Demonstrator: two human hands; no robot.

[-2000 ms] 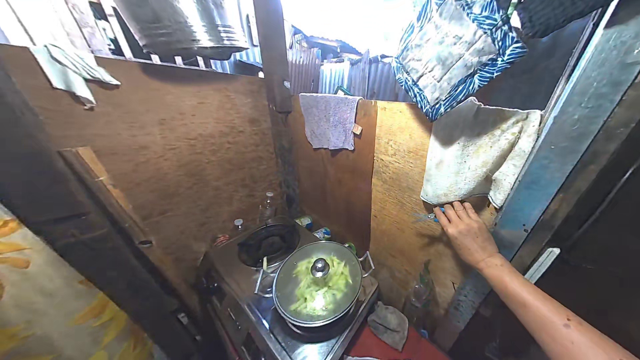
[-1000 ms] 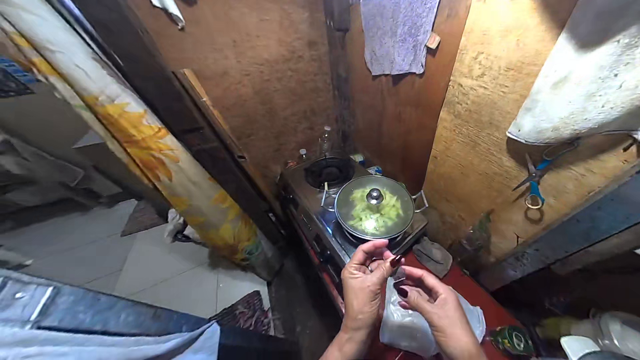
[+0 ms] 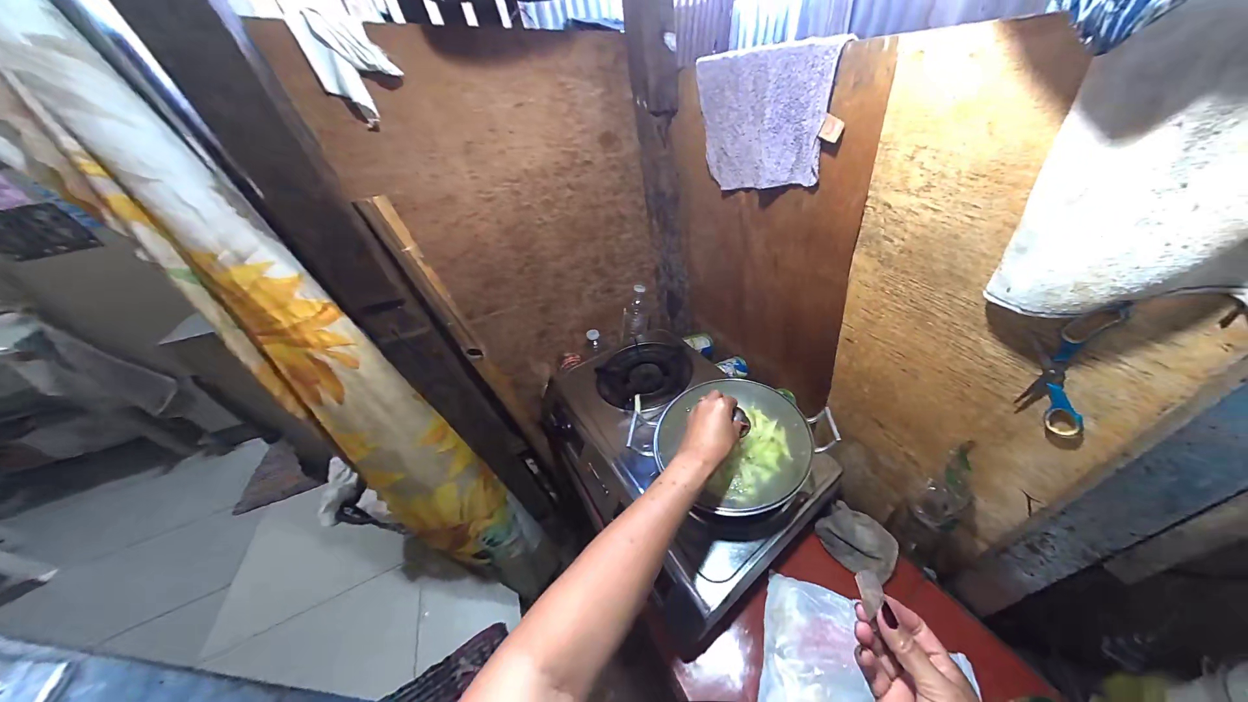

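Observation:
My left hand (image 3: pixel 714 427) grips the knob of a glass lid (image 3: pixel 780 478) that lies on a pot with wire-like side handles. Pale green chopped vegetables (image 3: pixel 764 450) show through the lid. The pot stands on the front burner of a two-burner gas stove (image 3: pixel 717 570). In the lower right, my right hand (image 3: pixel 902 648) pinches a small, flat, translucent piece (image 3: pixel 869 591) between thumb and fingers; I cannot tell exactly what it is. Below and beside that hand a clear plastic bag (image 3: pixel 814 639) with unclear contents lies on the red surface.
The rear burner (image 3: pixel 643 375) holds nothing. Small bottles (image 3: pixel 636 310) stand behind it. A grey cloth (image 3: pixel 858 539) lies right of the stove. Blue-handled scissors (image 3: pixel 1061 380) hang on the plywood wall near a white cloth (image 3: pixel 1141 195). A flowered curtain (image 3: pixel 283 322) hangs at left.
My left hand has moved from beside my right hand to the lid knob. The scissors, at my right hand two seconds ago, hang on the wall in the later frames.

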